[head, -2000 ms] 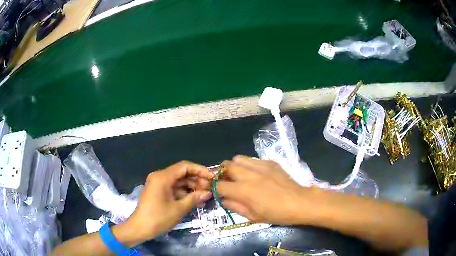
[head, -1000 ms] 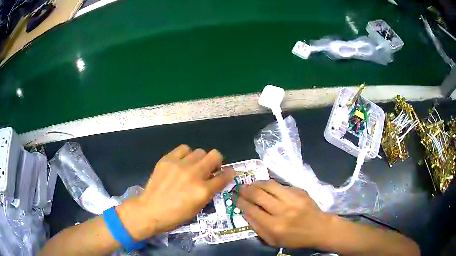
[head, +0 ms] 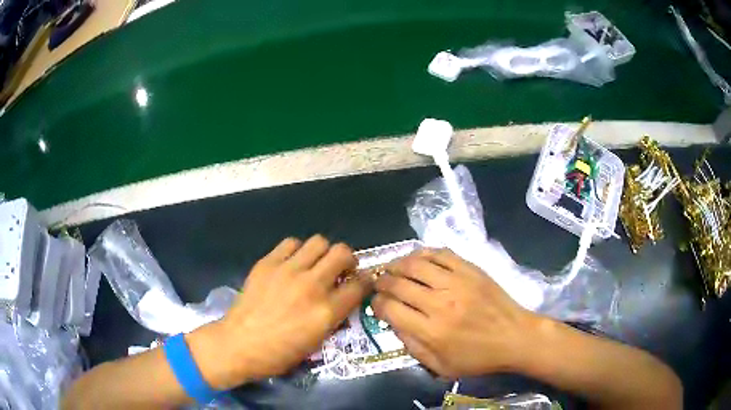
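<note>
An open white socket housing (head: 345, 362) lies on the dark mat in front of me, largely covered by my hands. A green circuit board (head: 370, 327) shows inside it, with a brass strip (head: 383, 358) along its near side. My left hand (head: 298, 308), with a blue wristband, reaches over the housing's left part. My right hand (head: 449, 312) reaches over its right part. The fingertips of both hands meet at a small brass contact piece (head: 375, 274) near the housing's far side. Which fingers grip it is hard to tell.
A second open housing (head: 541, 200) lies at right, its cord running to a bagged plug (head: 434, 138). Brass contacts with white wires (head: 646, 196) are piled far right. Stacked housings (head: 50, 276) stand at left. The green belt (head: 264, 88) carries a bagged unit (head: 529, 62).
Both hands have shifted from the board's sides to the brass piece at the housing's far side. The bagged unit on the belt has moved left.
</note>
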